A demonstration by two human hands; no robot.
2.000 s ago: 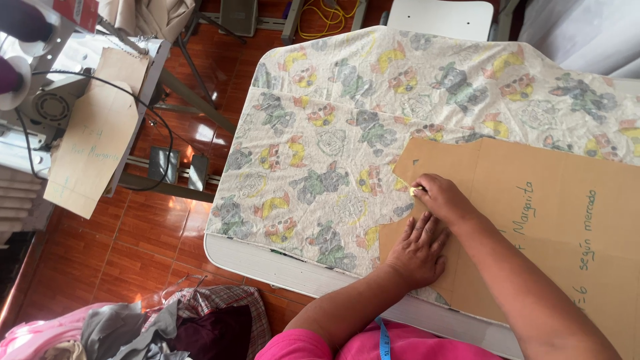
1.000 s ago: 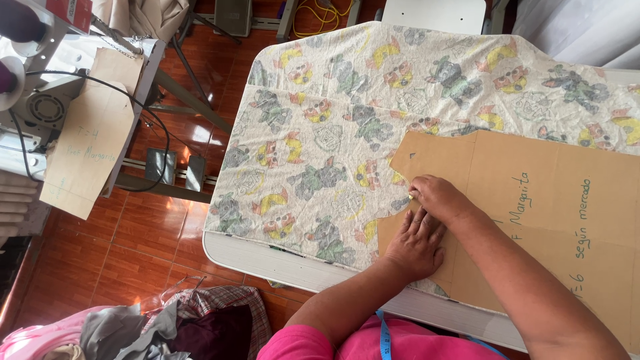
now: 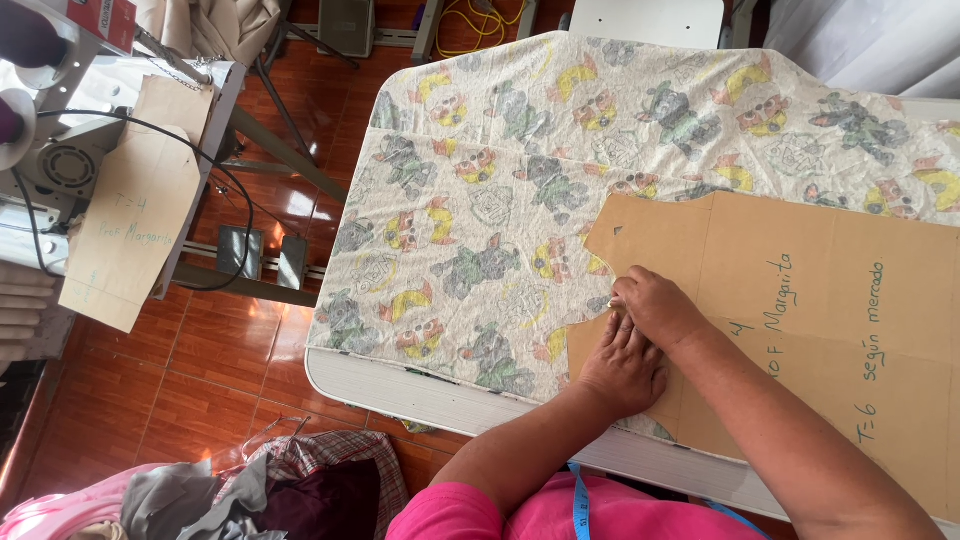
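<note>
A brown paper sewing pattern (image 3: 795, 300) bearing handwriting lies on a cartoon-print fabric (image 3: 465, 247) spread over a white table. My left hand (image 3: 626, 367) rests with its palm down on the pattern, its fingertips near the curved neck edge. Just above it, my right hand (image 3: 652, 304) pinches a small whitish piece (image 3: 615, 303), perhaps tailor's chalk, at that curved edge; its fingers hide most of the piece. The two hands touch or nearly touch. A blue tape measure (image 3: 580, 502) hangs over my pink top.
The white table's edge (image 3: 420, 394) runs along my side. On the left stand a sewing machine (image 3: 67, 165) with thread cones and another paper pattern (image 3: 135, 225). A pile of clothes and scraps (image 3: 300, 487) lies at the lower left. A white chair (image 3: 645, 22) is beyond the table.
My right hand and the small whitish piece have shifted slightly down along the curved pattern edge. My left hand stays on the pattern.
</note>
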